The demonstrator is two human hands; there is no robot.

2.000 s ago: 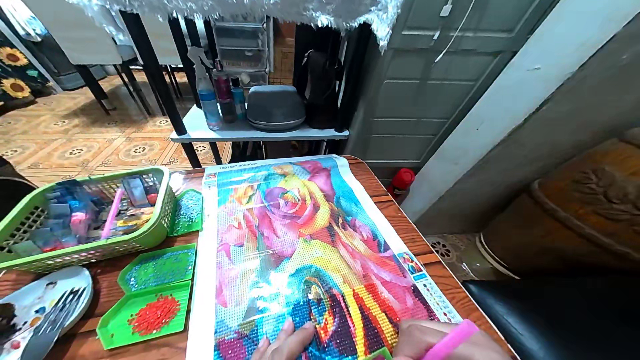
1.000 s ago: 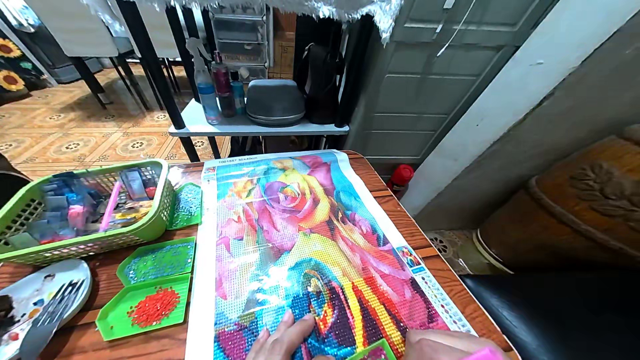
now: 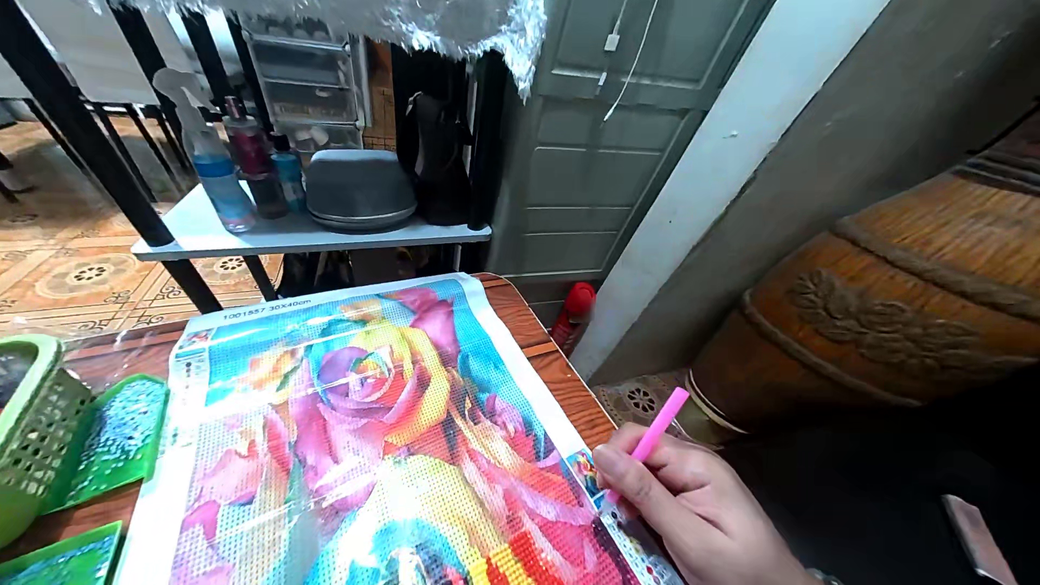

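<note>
My right hand (image 3: 707, 504) holds a pink pen-shaped applicator (image 3: 660, 424) between thumb and fingers, its lower end at the printed legend (image 3: 630, 540) on the right border of the canvas. The diamond painting canvas (image 3: 382, 439), showing multicoloured roses, lies on the wooden table under partly glossy film. At the left edge, a green tray (image 3: 118, 439) holds pale blue beads, and part of a second green tray (image 3: 69, 561) shows below it. My left hand is out of view.
A green plastic basket (image 3: 49, 422) stands at the left. Beyond the table, a shelf (image 3: 325, 240) carries a spray bottle (image 3: 213, 175) and a grey case (image 3: 360, 188). A red bottle (image 3: 574, 315) and a carved wooden piece (image 3: 902, 317) are at the right.
My right hand has moved up to the legend on the canvas's right border. My left hand, earlier on the canvas's lower part, is out of view. The view has shifted right.
</note>
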